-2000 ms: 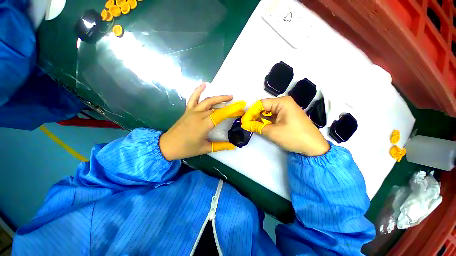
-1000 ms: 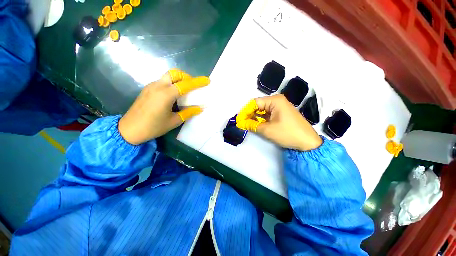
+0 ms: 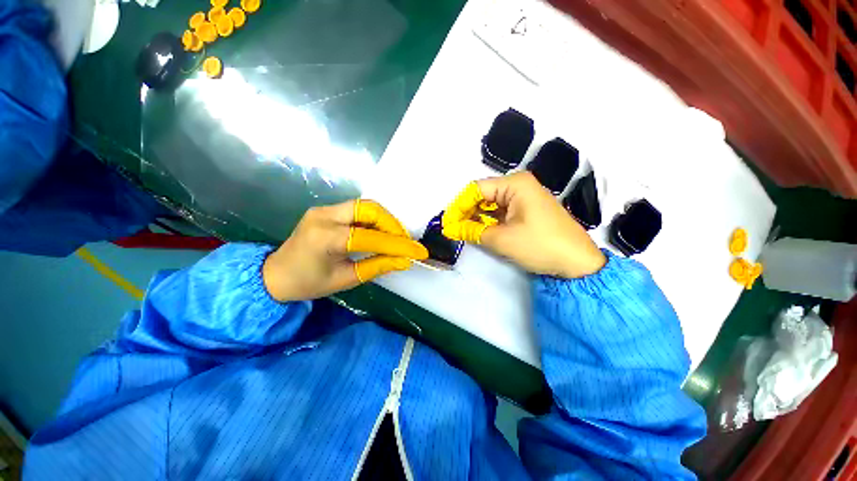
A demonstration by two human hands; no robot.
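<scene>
A black octagonal watch case (image 3: 444, 248) lies near the white pad's (image 3: 489, 310) near edge, between my hands. My right hand (image 3: 537, 225), with yellow finger cots, is curled, its fingertips against the case's upper right part. My left hand (image 3: 324, 252), also with yellow cots, has its fingertips close together at the case's lower left edge. A thin pale edge shows there; whether the left fingers grip it is hidden. Farther up the pad stand more black watch cases, among them one at the left (image 3: 508, 140) and one at the right (image 3: 636, 226).
Red-orange trays (image 3: 752, 85) stand beyond the pad. Loose yellow finger cots (image 3: 739, 240), a translucent bottle (image 3: 810, 268) and a crumpled white wipe (image 3: 797, 362) are at right. Shiny clear sheet (image 3: 282, 141), more cots (image 3: 224, 26) and a round black part (image 3: 162, 60) lie at left. A blue sleeve (image 3: 33, 122) is far left.
My left hand moved left away from the watch case, then came back to its lower left edge with its fingers closer together. My right hand has stayed at the case, shifting slightly left.
</scene>
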